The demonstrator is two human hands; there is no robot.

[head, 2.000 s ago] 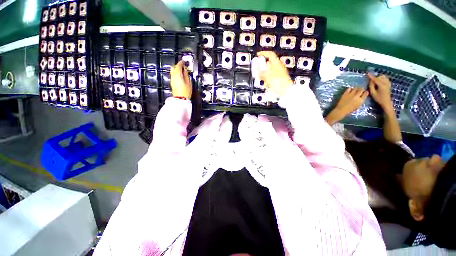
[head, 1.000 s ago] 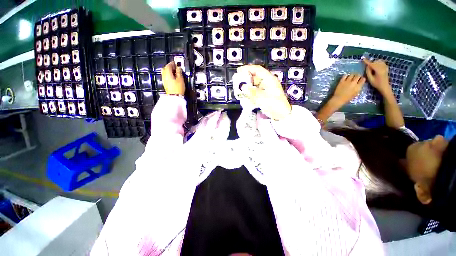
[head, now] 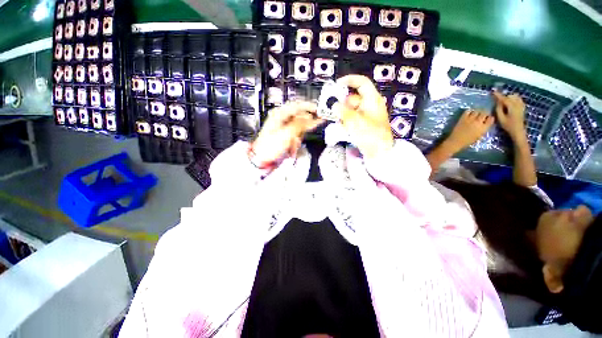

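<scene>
My right hand [head: 367, 113] holds a pale unit [head: 329, 101] with a dark round centre, raised above the near edge of the right black pocket tray [head: 356, 55]. My left hand [head: 285, 131] is beside it, its fingertips at the unit's left edge; whether it grips this unit or another is unclear. The right tray holds many pale units, with some bare pockets. The middle black tray [head: 221, 86] holds several pale units in its left part and bare pockets elsewhere. My hands hide part of the right tray's near edge.
Another black tray [head: 84, 64] of pale units lies at far left. A blue stool [head: 104, 189] and a white box [head: 65, 284] are below left. A neighbouring person's hands [head: 492, 122] are over fine-grid trays [head: 540, 112] and clear film at right. Green conveyor [head: 488, 26] runs behind.
My left hand has moved right from the middle tray's right edge to beside my right hand. The pale unit seen at its fingertips there has gone from that spot. My right hand still holds a unit.
</scene>
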